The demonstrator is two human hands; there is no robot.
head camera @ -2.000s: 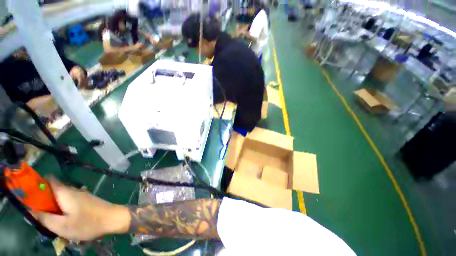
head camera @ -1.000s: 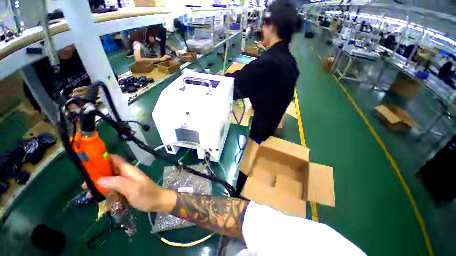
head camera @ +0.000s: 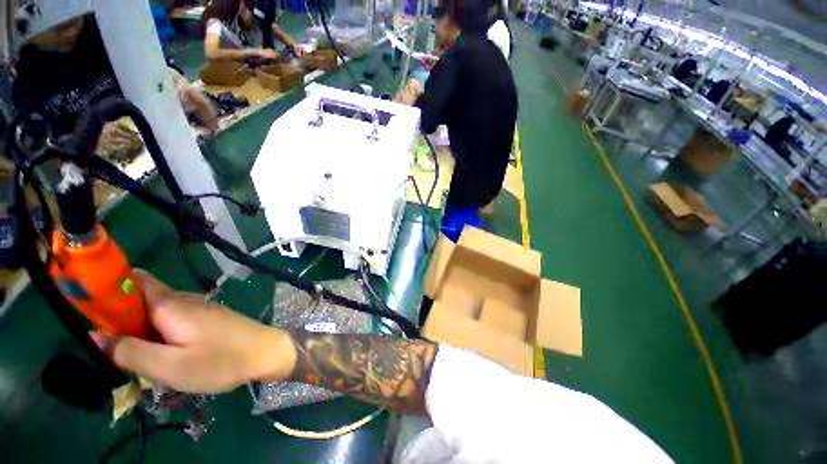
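Observation:
My right hand (head camera: 195,335) is closed around the lower orange body of the electric screwdriver (head camera: 98,279) at the left of the view. A black cable and coiled loops rise from the tool's top. The silvery nose assembly (head camera: 168,399) hangs below my hand and is blurred. No workpiece can be made out at the nose. My left hand is not in view. The white screw feeder (head camera: 331,177) stands beyond my forearm, joined by a black hose and a pale tube. A crinkled, shiny grey sheet (head camera: 313,317) lies below it, partly hidden by my forearm.
An open cardboard box (head camera: 494,299) stands right of the feeder. A person in black (head camera: 476,109) stands beyond it. Other people sit across the line at left, near small cardboard boxes. A white post (head camera: 163,118) rises between the tool and feeder. A black bin (head camera: 780,299) is at far right.
The view has swung about. The person in black, bent over two seconds ago, now stands upright. My right hand still holds the screwdriver, now nearer the left edge than one second ago.

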